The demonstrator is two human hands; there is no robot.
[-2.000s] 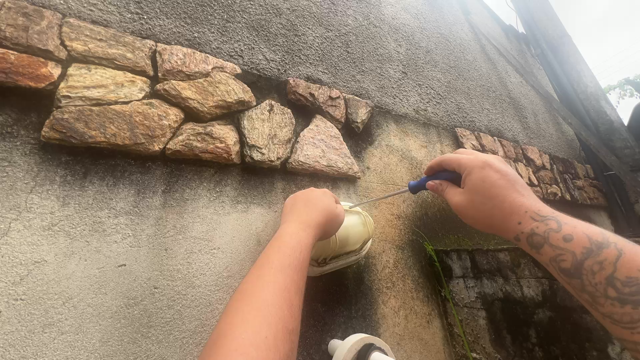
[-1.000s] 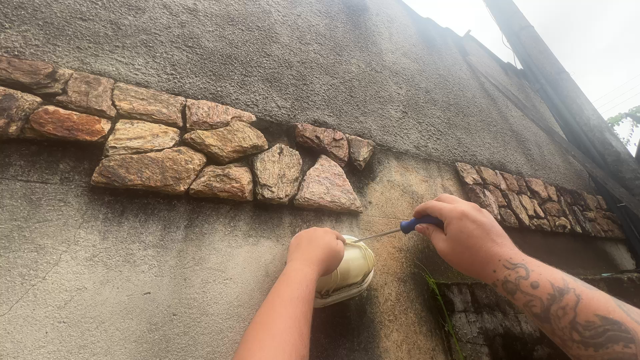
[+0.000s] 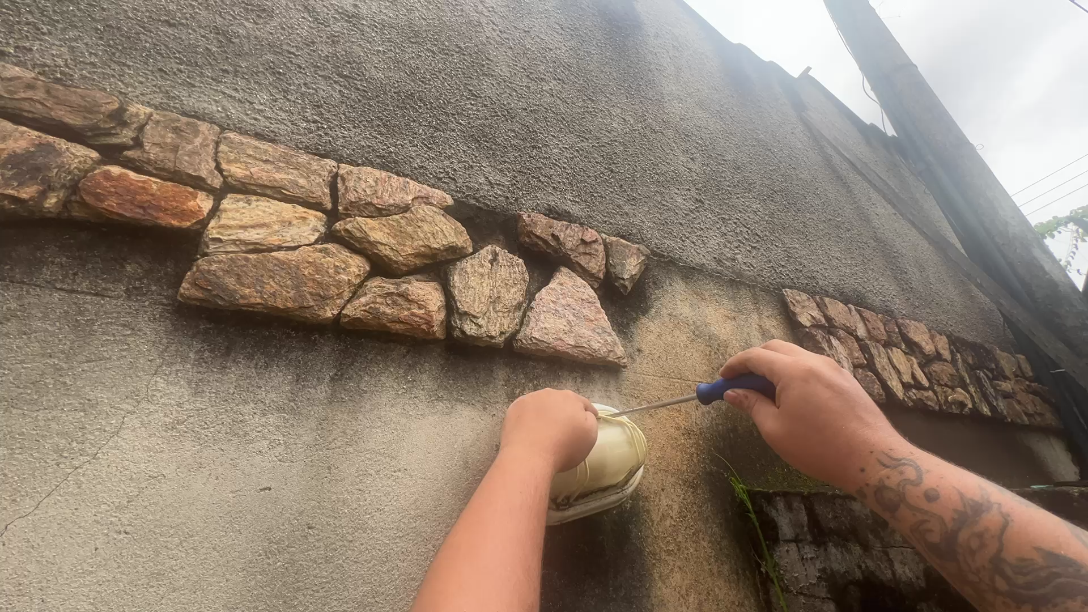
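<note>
A cream, oval wall light fixture [image 3: 608, 463] is mounted on the rough plastered wall, its rim stained dark along the bottom. My left hand [image 3: 551, 429] is closed at the fixture's upper left side; its fingertips are hidden, so what they grip cannot be told. From the right, my right hand [image 3: 803, 408] grips the blue handle of a screwdriver [image 3: 714, 391]. The metal shaft slants down to the left, and its tip meets the top of the fixture beside my left fingers. The tip itself is partly hidden.
Rough stone cladding [image 3: 404, 306] juts from the wall above the fixture, with more stones [image 3: 922, 357] at the right. A low, dark block wall [image 3: 837, 544] and thin green stems [image 3: 752, 518] are at lower right. A tall pole [image 3: 977, 161] leans across the upper right.
The view has shifted, and the white fitting at the bottom edge two seconds ago is out of frame. Both hands stay at the fixture, with the screwdriver held in the right.
</note>
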